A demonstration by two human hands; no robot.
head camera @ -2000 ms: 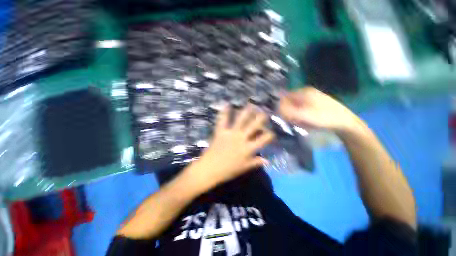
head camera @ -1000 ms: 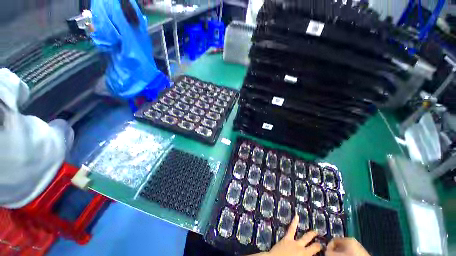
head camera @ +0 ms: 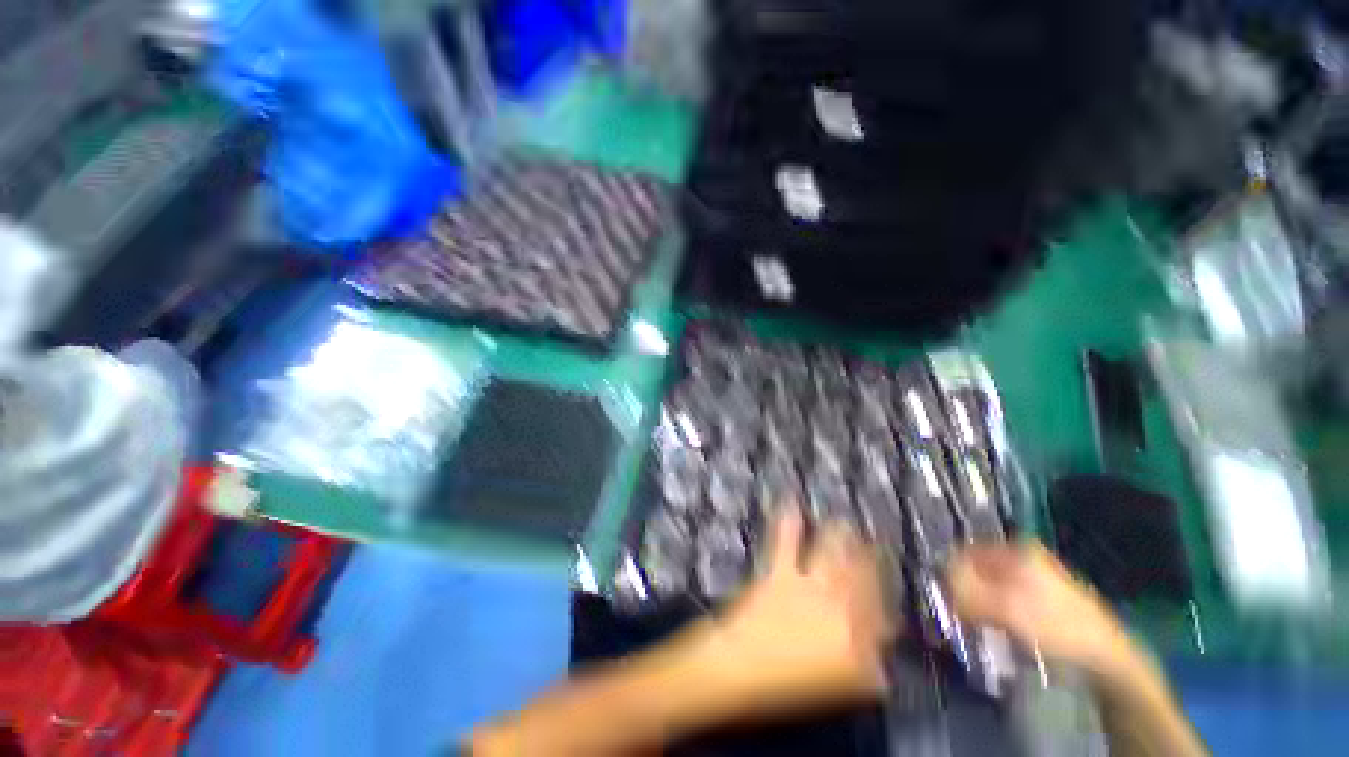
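The large black blister tray [head camera: 769,429] lies in front of me, its pockets holding silvery units, all motion-blurred. My left hand [head camera: 814,599] is over the tray's near middle, fingers pointing forward; blur hides whether it holds anything. My right hand [head camera: 1021,592] is over the tray's near right part with its fingers bent together; whether a small part is between the fingertips cannot be seen. A dark small-parts tray [head camera: 530,456] lies left of the main tray, and another dark small-parts tray [head camera: 1120,535] lies to its right.
A tall black tray stack [head camera: 903,192] with white labels stands behind the main tray. A second filled tray [head camera: 518,244] is at the back left, clear plastic [head camera: 363,399] at left. A phone [head camera: 1114,402] and pale boxes [head camera: 1258,518] are at right. A person in blue [head camera: 333,133] and red stools [head camera: 222,592] are left.
The view has tilted down since one second ago, so the bench appears higher and more of both hands and forearms shows. Both hands remain over the main tray's near right area.
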